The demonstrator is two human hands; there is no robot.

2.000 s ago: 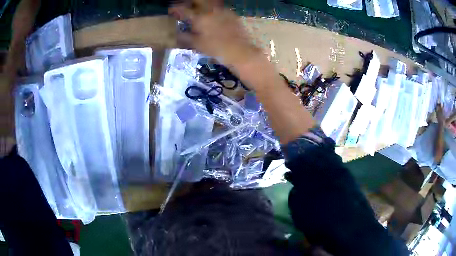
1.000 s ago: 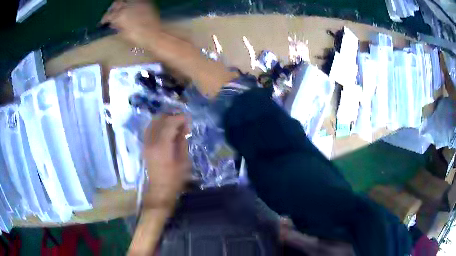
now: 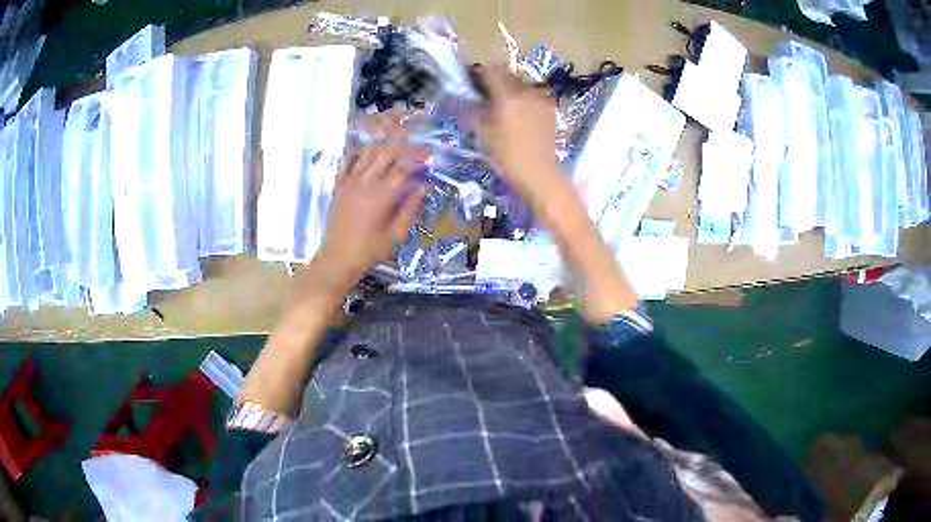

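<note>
A heap of small clear poly bags (image 3: 439, 255) lies mid-bench before me. My left hand (image 3: 376, 199) is over the heap's left side, fingers spread and blurred; I cannot tell if it holds anything. My right hand (image 3: 513, 122) is at the heap's upper right, its fingers around the edge of a blurred clear bag (image 3: 439, 61). Black coiled cables (image 3: 383, 82) lie behind the heap. A frosted white tray (image 3: 306, 153) lies left of my left hand. A filled tray (image 3: 628, 163) slants to the right of my right hand.
Overlapping trays (image 3: 153, 173) stand in rows at the left, and more trays (image 3: 842, 163) at the right. White leaflets (image 3: 712, 76) lie beside the right rows. Red stools (image 3: 153, 418) stand on the green floor (image 3: 715, 347) below the bench edge.
The view has shifted and looks further down. My right hand has come back from the far dark green surface to the heap and now has a clear bag. My left hand remains over the heap.
</note>
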